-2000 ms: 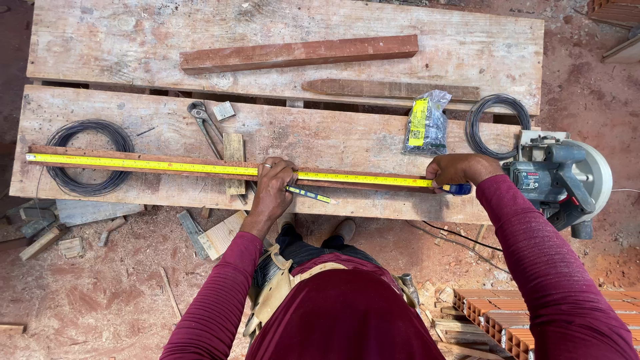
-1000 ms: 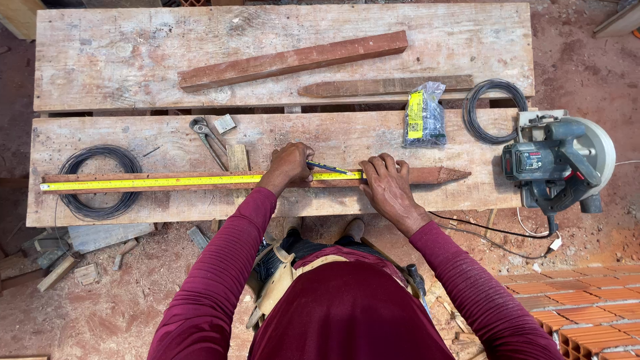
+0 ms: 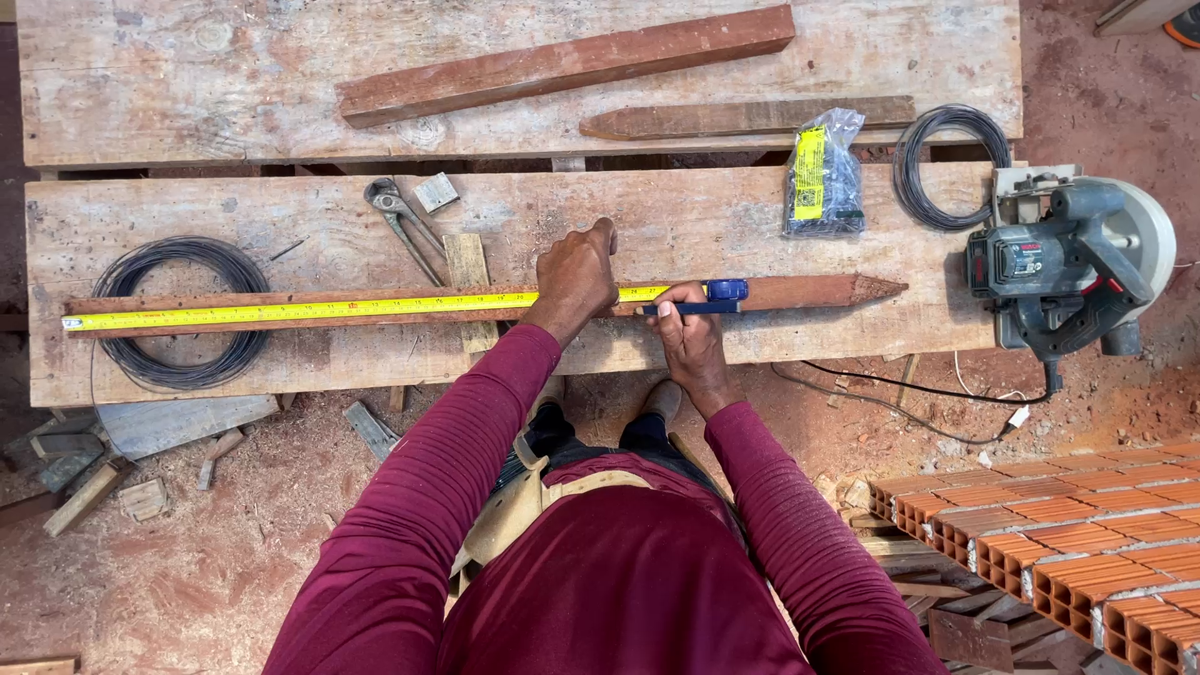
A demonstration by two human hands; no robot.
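Observation:
A yellow tape measure blade (image 3: 403, 306) lies along a wooden stake (image 3: 797, 292) whose pointed end faces right. The blue tape case (image 3: 727, 290) rests on the stake near that end. My left hand (image 3: 577, 274) presses down over the blade and stake, its fingers partly hidden. My right hand (image 3: 692, 347) grips a dark blue pencil (image 3: 689, 307), tip to the left, at the stake's near edge just beside the case. The stake's left part crosses a coil of wire (image 3: 183, 312), and a short wood block (image 3: 471, 272) shows beneath it.
On the planks (image 3: 656, 206) lie pincers (image 3: 405, 225), a bagged item (image 3: 825, 178), a second wire coil (image 3: 952, 167), a wooden beam (image 3: 567, 64) and another stake (image 3: 750, 118). A circular saw (image 3: 1069, 258) with a cord stands at the right end. Hollow bricks (image 3: 1050, 539) are stacked lower right.
The pencil, at my left hand earlier, is now in my right hand. My left hand has moved right along the blade from where it was two seconds ago.

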